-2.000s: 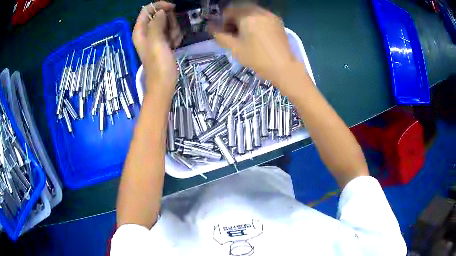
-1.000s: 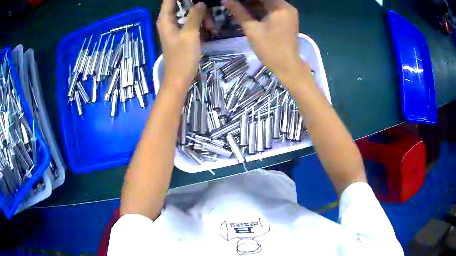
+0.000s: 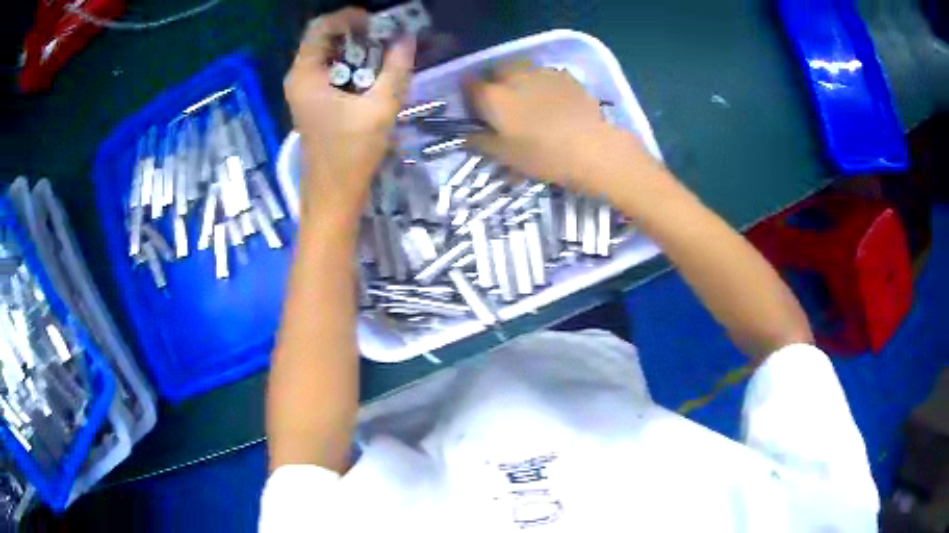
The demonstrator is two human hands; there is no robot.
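Note:
My left hand (image 3: 349, 89) is closed around a bundle of several metal cylinders (image 3: 353, 75), their round ends showing, at the top edge beyond the white tub (image 3: 631, 96). A small shiny metal clamp (image 3: 401, 19) of the bench machine shows just behind this hand. My right hand (image 3: 531, 115) is over the back of the white tub, fingers pointing left and low among the cylinders; it is blurred, and whether it grips one cannot be told. Many silver cylinders (image 3: 504, 255) lie heaped in the tub.
A blue tray (image 3: 213, 338) with cylinders lies left of the tub. A blue basket (image 3: 78, 458) of cylinders sits on clear bins (image 3: 133, 401) at far left. A red bin (image 3: 62, 42) is upper left, a second blue tray (image 3: 848, 94) upper right, a red stool (image 3: 879, 276) below.
My right hand has moved from the machine back over the white tub. My left hand, still near the machine, has turned so that the bundle's ends show. The whole view has tilted and shifted.

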